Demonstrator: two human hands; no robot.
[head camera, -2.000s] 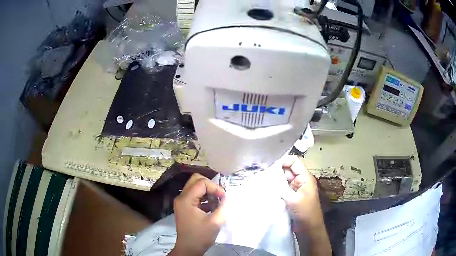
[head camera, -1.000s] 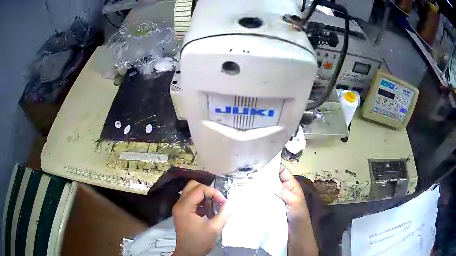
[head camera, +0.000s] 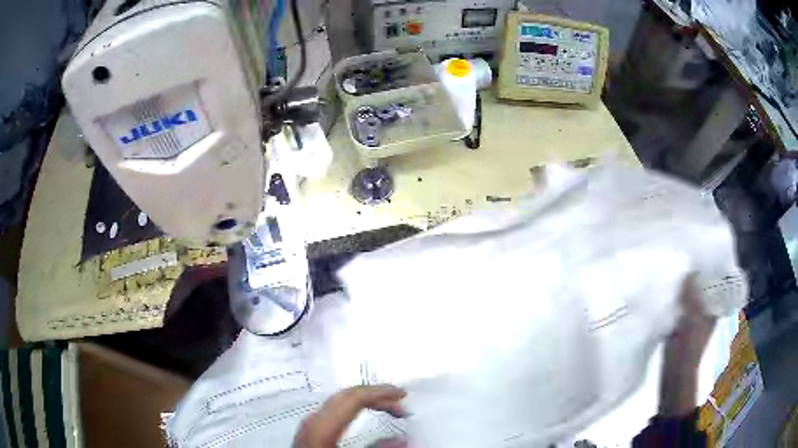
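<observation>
A large white garment panel (head camera: 490, 306) with dark stitched lines spreads from the lower left across to the right, overexposed and partly blurred. My right hand (head camera: 687, 341) is blurred at the panel's right part, its fingertips hidden in the cloth, which is bunched and raised there. My left hand (head camera: 354, 416) is cut off by the bottom edge, thumb and finger curved at the cloth; its grip is unclear. The JUKI machine head (head camera: 166, 122) is at upper left. The rounded end of the machine arm (head camera: 276, 302) shows below it, with the panel beside it.
A parts tray (head camera: 398, 109), a round metal disc (head camera: 373, 185), a white bottle with yellow top (head camera: 459, 83) and an operation panel (head camera: 556, 59) stand on the cream table (head camera: 516, 144). White papers or cloth lie under the panel at lower right, by an orange-yellow item (head camera: 739, 385).
The view has turned right. The panel is out from under the machine head and spread to the right. My right hand has moved far right; my left hand is lower, away from the needle area.
</observation>
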